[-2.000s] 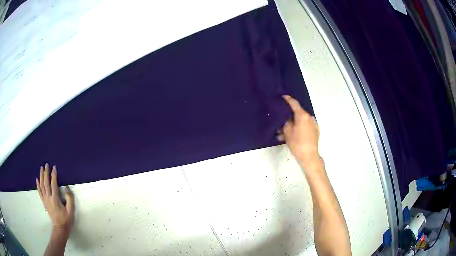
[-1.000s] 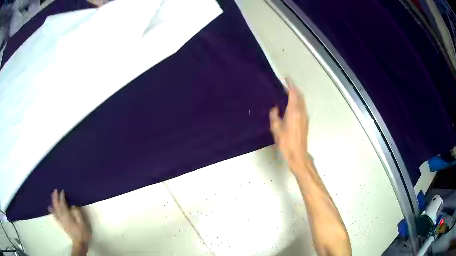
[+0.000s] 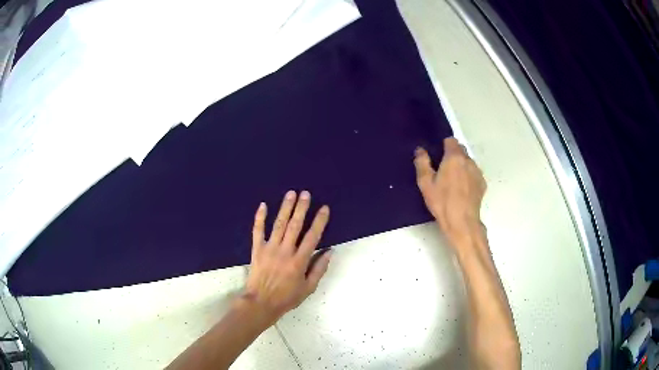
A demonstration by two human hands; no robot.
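Note:
A dark purple fabric lay [image 3: 217,173] lies flat on the pale speckled table [image 3: 376,303]. White marker paper [image 3: 144,79] covers its far left part, its near edge uneven with small pointed corners. My left hand [image 3: 285,256] lies palm down with fingers spread on the lay's near edge, around the middle. My right hand [image 3: 454,177] is at the lay's near right corner, thumb on the fabric and fingers at the right edge. Whether it pinches any layer is hard to tell. A thin white edge shows along the lay's right side.
A curved metal rail [image 3: 553,137] runs along the table's right side. More dark purple fabric [image 3: 578,65] lies beyond it. A white and blue device [image 3: 636,336] is at the lower right. Thin wires [image 3: 18,318] show at the lower left edge.
My left hand has moved right from the lay's left end to its middle. My right hand has shifted onto the right corner. The paper's near edge, smooth before, now shows pointed corners.

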